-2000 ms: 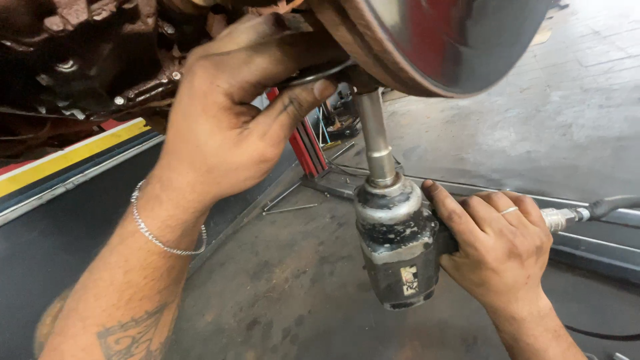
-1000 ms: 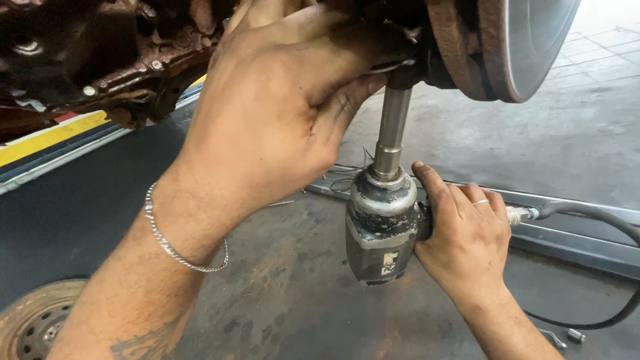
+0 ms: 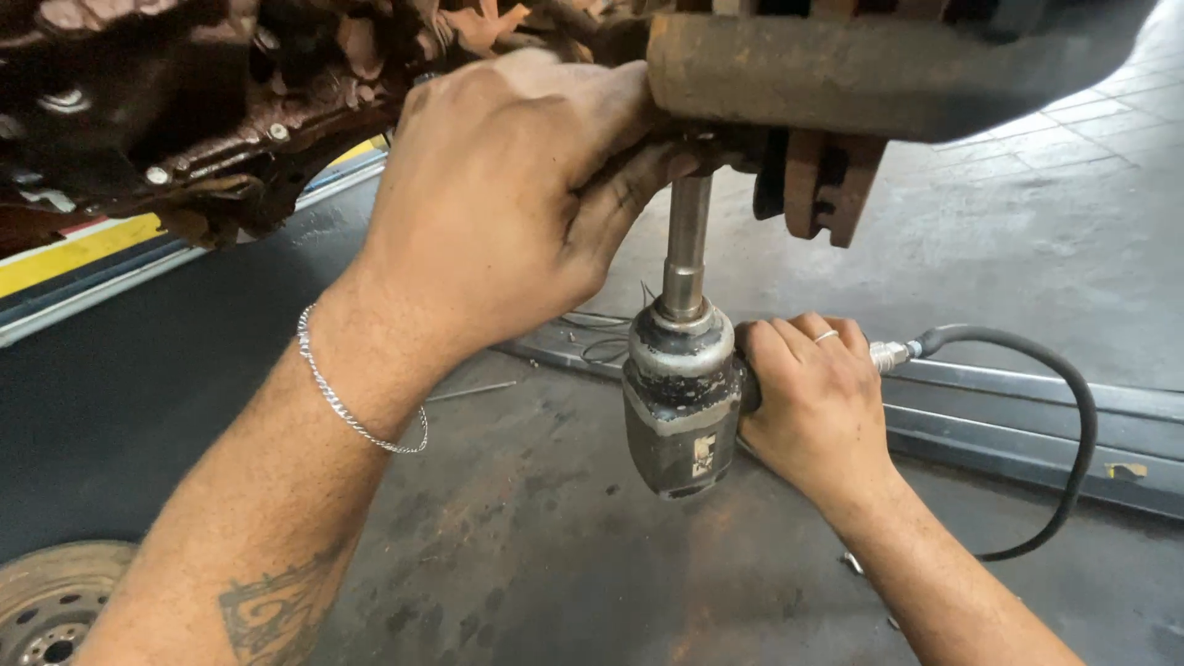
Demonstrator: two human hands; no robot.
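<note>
My right hand is closed around the handle of a pneumatic impact wrench, which points upward. A long steel socket on its drive reaches up to the underside of the wheel-hub assembly. My left hand is raised beside the top of the socket, its fingertips among the parts there; what they hold is hidden. Above and to the right are a rusty metal part, likely a brake caliper, and the edge of a brake disc. An air hose joins the wrench handle.
Dark, oily vehicle underbody parts fill the upper left. A yellow-striped metal rail runs behind them. A steel wheel lies at lower left. On the floor are a thin metal rod and a long metal beam.
The view has shifted, and the disc's broad face seen earlier now gives way to the rusty part and disc edge. My hands stay at the socket's top and the wrench handle.
</note>
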